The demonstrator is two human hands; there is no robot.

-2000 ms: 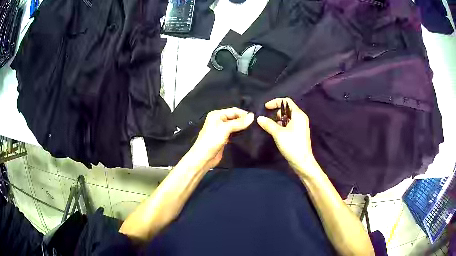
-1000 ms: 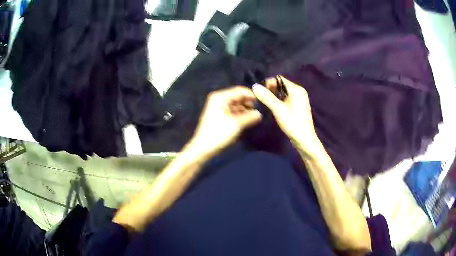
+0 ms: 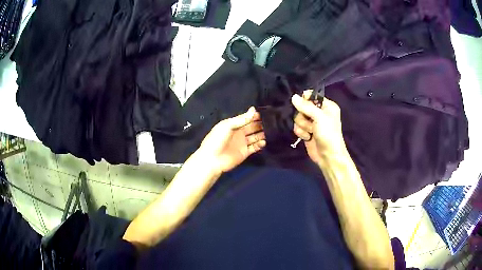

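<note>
A dark shirt (image 3: 391, 132), purplish at the right, lies spread in front of me with a row of small buttons. My left hand (image 3: 235, 140) is over its near middle part, fingers slightly curled and apart, with nothing visible in it. My right hand (image 3: 325, 126) is closed around thread snips (image 3: 317, 98); their dark blades point up beyond the fingers, and a small shiny end sticks out below. The hands are apart, and dark cloth shows between them. The palm side of my right hand is partly hidden.
A second black shirt (image 3: 100, 79) lies at the left. A black hanger hook (image 3: 236, 46) lies beside a pale-grey curved piece (image 3: 266, 51). A smartphone (image 3: 190, 10) is at the far edge. A blue mesh basket (image 3: 454, 213) stands at lower right, a metal stand (image 3: 79, 198) at lower left.
My hands have moved apart from their close position near the middle. The left hand's fingers have spread, and the right fist has turned, showing the shiny end below.
</note>
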